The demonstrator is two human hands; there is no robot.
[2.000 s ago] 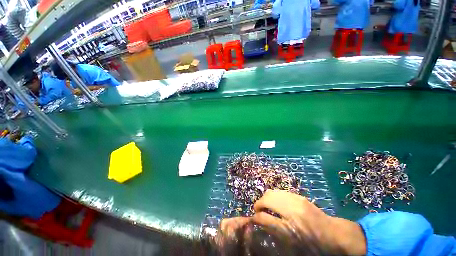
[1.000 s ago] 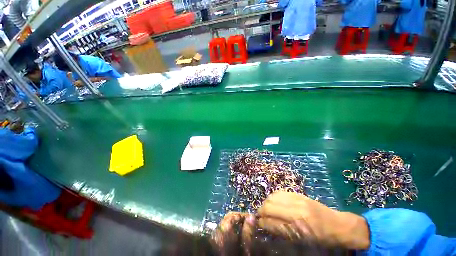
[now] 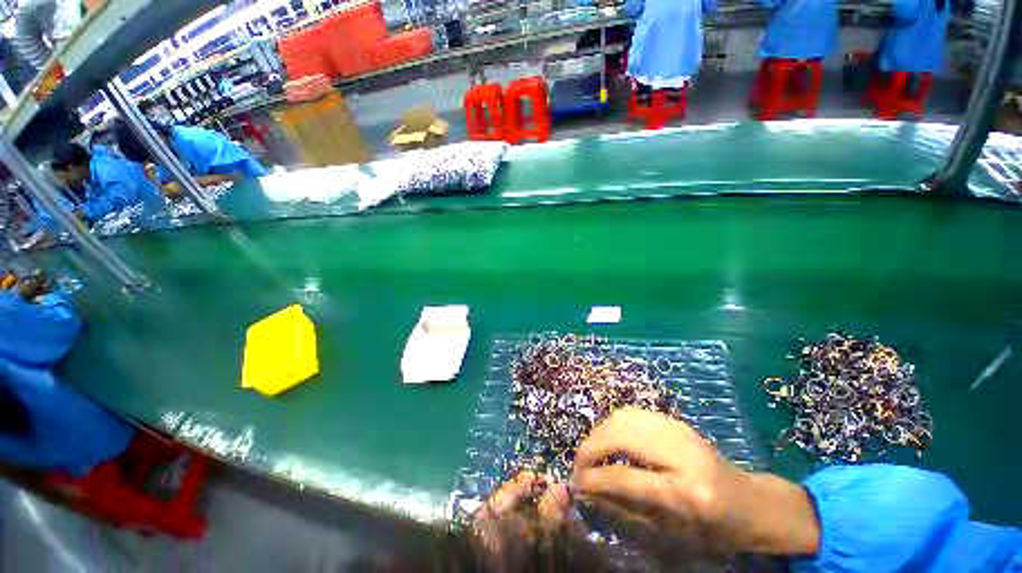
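Observation:
A heap of small shiny rings [image 3: 583,386] in copper, silver and dark tones lies on a clear ribbed tray [image 3: 717,386]. My right hand [image 3: 661,476], in a blue sleeve, is over the tray's near part with its fingers bent and fingertips together. My left hand [image 3: 521,509] is at the lower picture edge, blurred and partly cut off, its fingertips close to my right fingertips. Whether either hand holds a ring is too small and blurred to tell. A second heap of rings [image 3: 857,397] lies on the green surface to the right.
A yellow tray [image 3: 281,350] and a white tray [image 3: 437,345] lie to the left. A paper slip [image 3: 604,315] is behind the clear tray. A bag of parts [image 3: 448,170] lies on the far ledge. A metal post [image 3: 973,106] stands at right. People in blue sit at left.
My right hand has shifted slightly, its knuckles a little higher over the heap than a second ago. My left hand stays low beside it. The view has moved slightly.

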